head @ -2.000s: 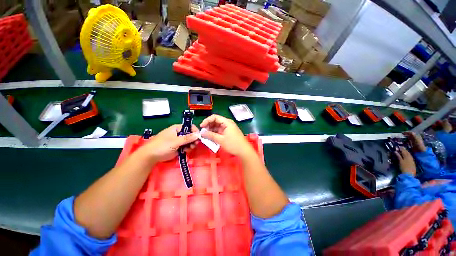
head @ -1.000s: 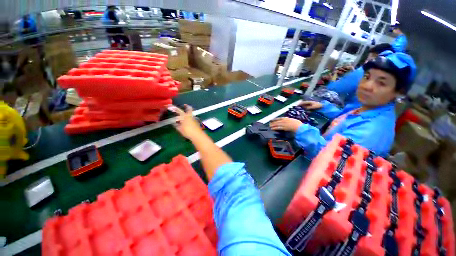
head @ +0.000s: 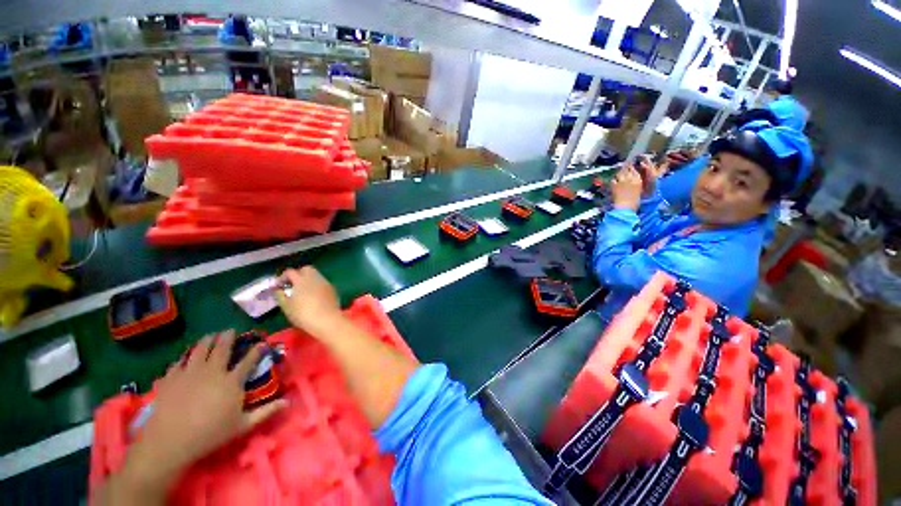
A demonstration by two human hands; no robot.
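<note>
My left hand (head: 203,410) is over the red-pink foam tray (head: 326,445), fingers and thumb around the left side of a gift box base (head: 265,380) with an orange-red rim. The hand partly covers the box and its dark contents. My right hand (head: 314,301) reaches over the green belt. Its fingertips are at the right edge of a pale box lid (head: 256,296); whether they grip it is not clear.
Another box base (head: 143,311) and lid (head: 51,364) are on the belt at left. Stacked foam trays (head: 257,168) and a yellow fan (head: 32,237) are beyond. Loaded foam trays (head: 726,395) and a person in blue (head: 692,237) are at right.
My right hand has come back from farther along the belt to the near lid. My left hand has come into view. A box base is now over the foam tray; the watch held earlier is no longer distinct.
</note>
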